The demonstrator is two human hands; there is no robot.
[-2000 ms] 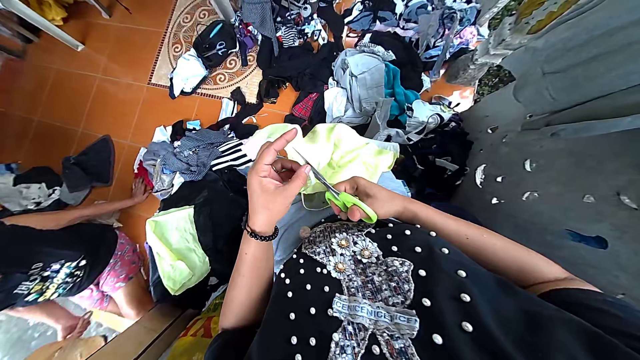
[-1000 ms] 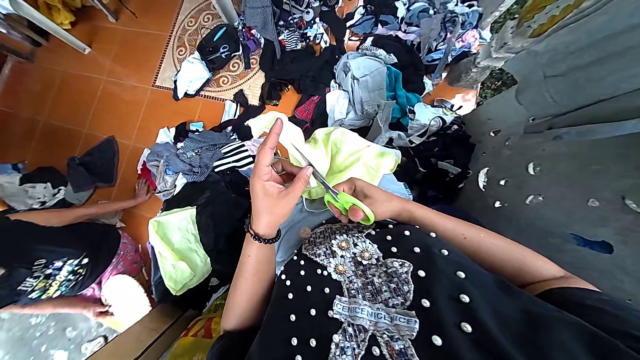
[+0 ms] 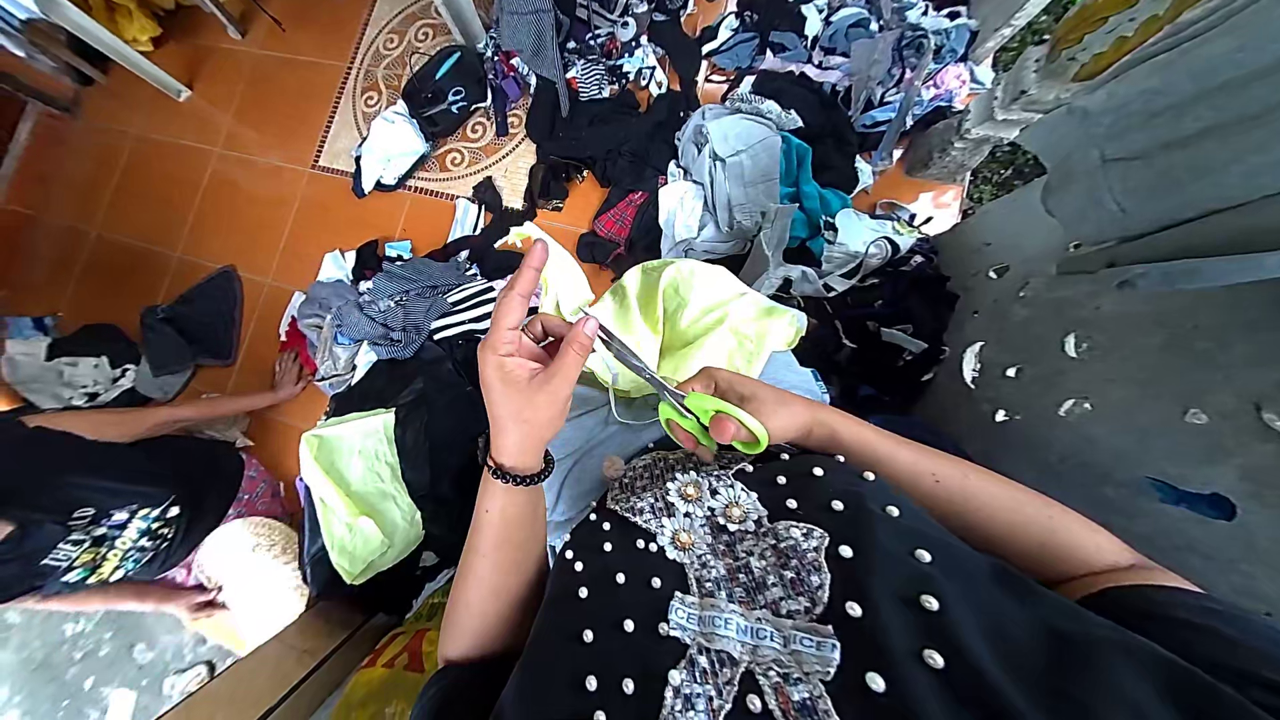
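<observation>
Near the middle of the head view my right hand (image 3: 735, 410) grips a pair of scissors (image 3: 715, 420) by green handles, the blades pointing up and left. The blade tips reach the thumb of my left hand (image 3: 530, 370), which is raised with its index finger up and wears a black bead bracelet. Whether the left fingers pinch anything small at the tips cannot be told. Behind both hands lies a pale yellow-green cloth (image 3: 690, 320), with a grey-blue cloth (image 3: 590, 450) under it. A second yellow-green cloth (image 3: 360, 490) rests on black fabric at the left.
A co-worker (image 3: 100, 500) sits at the far left, one hand on the tiles, the other by a round pale object (image 3: 255, 570). Heaps of clothes and scraps (image 3: 730, 180) cover the floor ahead. A grey wall-like surface (image 3: 1130, 380) stands at the right, a wooden edge (image 3: 280, 660) lower left.
The co-worker's lower hand has come to the round pale object, which was lower in the oldest frame. My left index finger has straightened upward. My right hand keeps its hold on the scissors.
</observation>
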